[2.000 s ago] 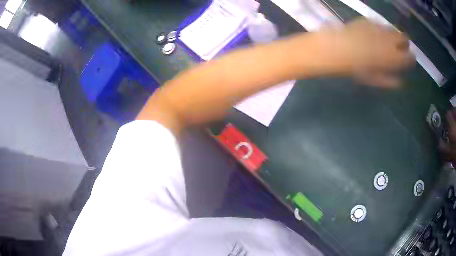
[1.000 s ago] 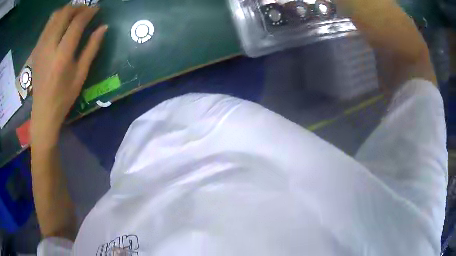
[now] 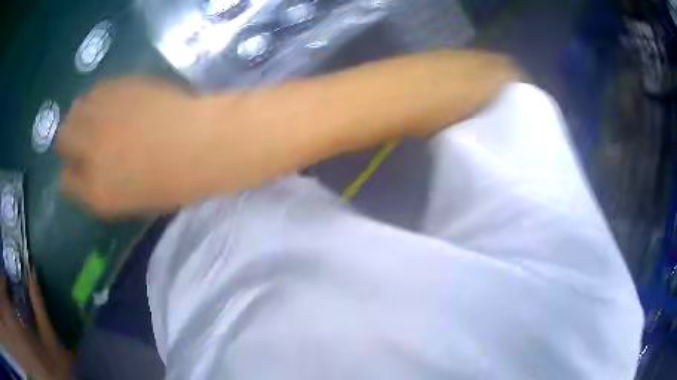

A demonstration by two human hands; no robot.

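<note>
My right hand (image 3: 126, 148) is blurred above the green mat, its fingers curled; whether it holds anything cannot be seen. Beside its fingertips lies a loose ringed disc (image 3: 46, 126), and another disc (image 3: 94, 46) lies above the hand. My left hand (image 3: 33, 330) is cut off by the lower left edge. Its fingers lie around the lower end of the pale holder strip (image 3: 22, 278); whether they grip it is unclear. Ringed round pieces (image 3: 10, 205) show in the strip's seats. The clear blister tray (image 3: 193, 44), with round components (image 3: 254, 47), is beyond my right forearm, cut off at the top.
A green label (image 3: 89, 278) is at the bench edge between my hands, with a small white mark (image 3: 101, 297) beside it. The tray reaches past the bench edge. A yellow floor line (image 3: 371, 169) shows beyond my forearm. Dark, blurred objects stand at the far right.
The view has swung right. My right hand has moved from the tray to over the mat by the loose discs. My left hand remains by the holder, now at the lower left.
</note>
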